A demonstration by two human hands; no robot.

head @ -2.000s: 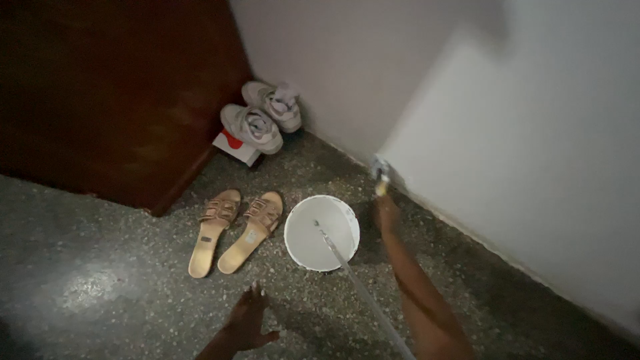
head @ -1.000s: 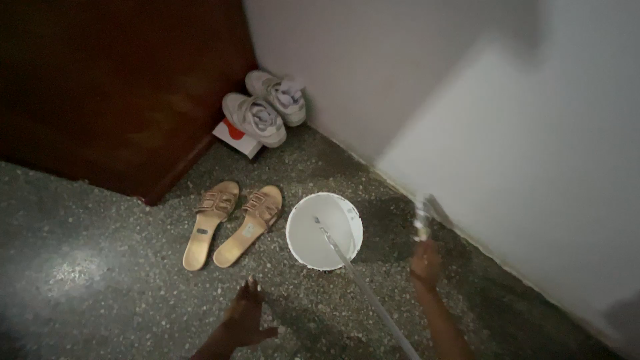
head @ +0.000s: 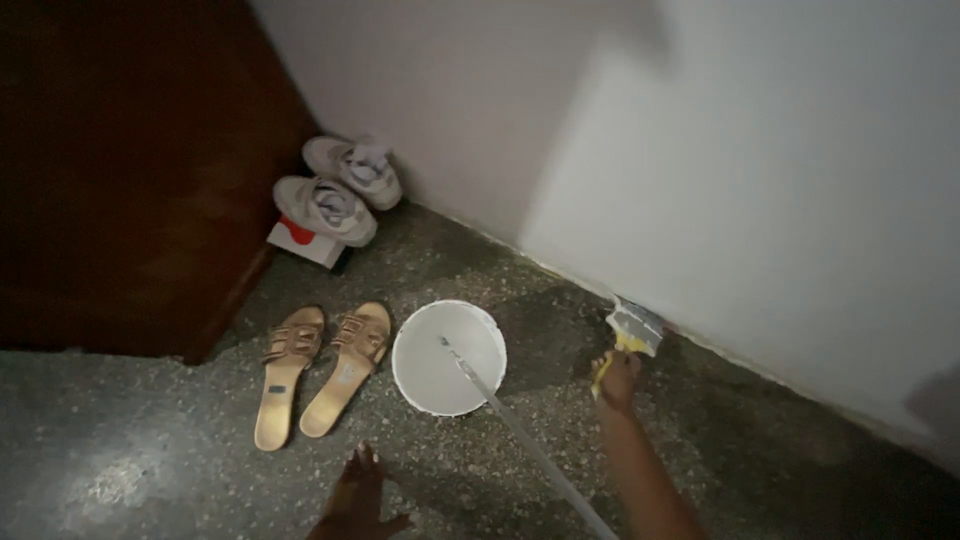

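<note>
My right hand (head: pixel 619 376) grips the yellow handle of a wide paintbrush (head: pixel 634 328), its bristle end against the foot of the white wall (head: pixel 720 225), where it meets the floor. My left hand (head: pixel 361 491) is over the speckled floor with fingers apart, holding nothing, below the sandals. Between the hands stands a round white bucket (head: pixel 450 401) with pale contents that look like paint. A long thin pole (head: pixel 536 454) slants from inside the bucket toward the bottom edge of the view; what is at its lower end in the bucket is hidden.
A pair of tan slide sandals (head: pixel 276 405) lies left of the bucket. White sneakers (head: pixel 326 208) rest at the corner, one at least partly on a white and red box (head: pixel 307 244). A dark brown door or panel (head: pixel 135 180) stands at the left.
My right hand with the brush has moved right along the base of the wall, away from the corner. My left hand has stayed in about the same place.
</note>
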